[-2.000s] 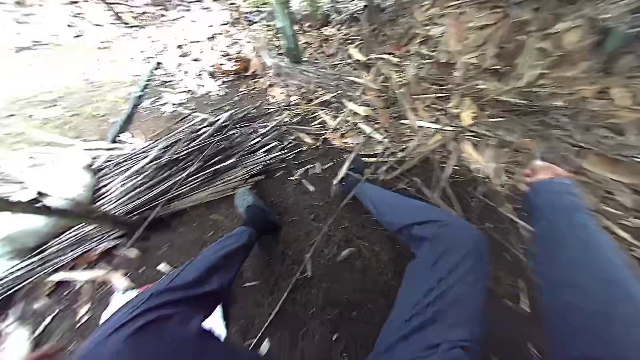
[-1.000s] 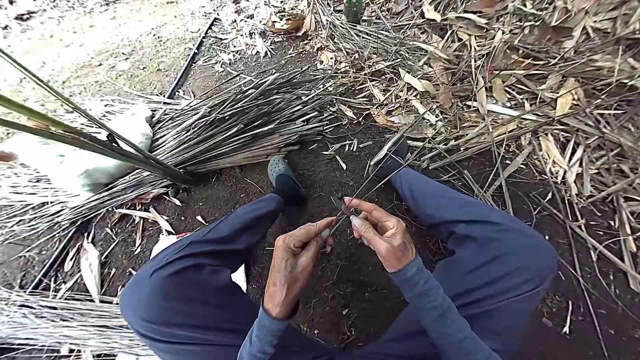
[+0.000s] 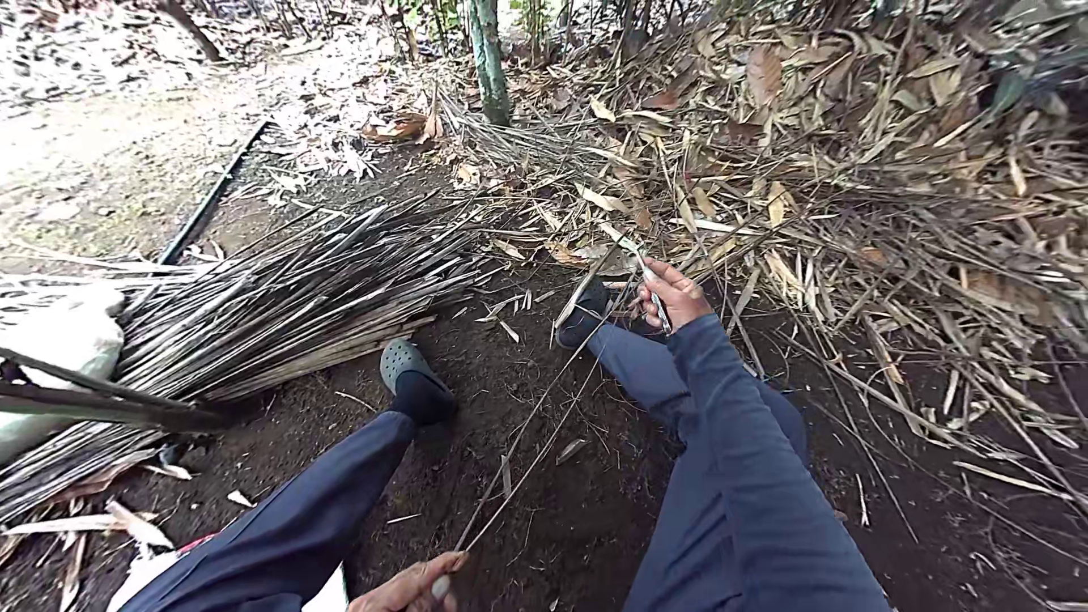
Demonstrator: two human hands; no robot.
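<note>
My left hand [image 3: 412,586], at the bottom edge and partly cut off, pinches the lower ends of thin dry stems [image 3: 540,442]. These stems run up and to the right over dark soil, towards my right foot. My right hand [image 3: 671,293] is raised above my right shin, closed around a small knife [image 3: 650,276] whose pale blade points up and to the left. Whether the stems' far ends touch my right hand cannot be told. A large heap of dry stalks [image 3: 297,297] lies left of my feet.
Dry leaves and twigs [image 3: 807,212] cover the ground at the right. A thin trunk [image 3: 489,64] stands at the top. A dark pipe [image 3: 212,195] lies at the upper left, near a pale sack [image 3: 81,331]. A stem base [image 3: 127,408] juts in from the left.
One second ago both hands were close together between my knees; now they are far apart, my left lower and my right up and forward. The view has shifted.
</note>
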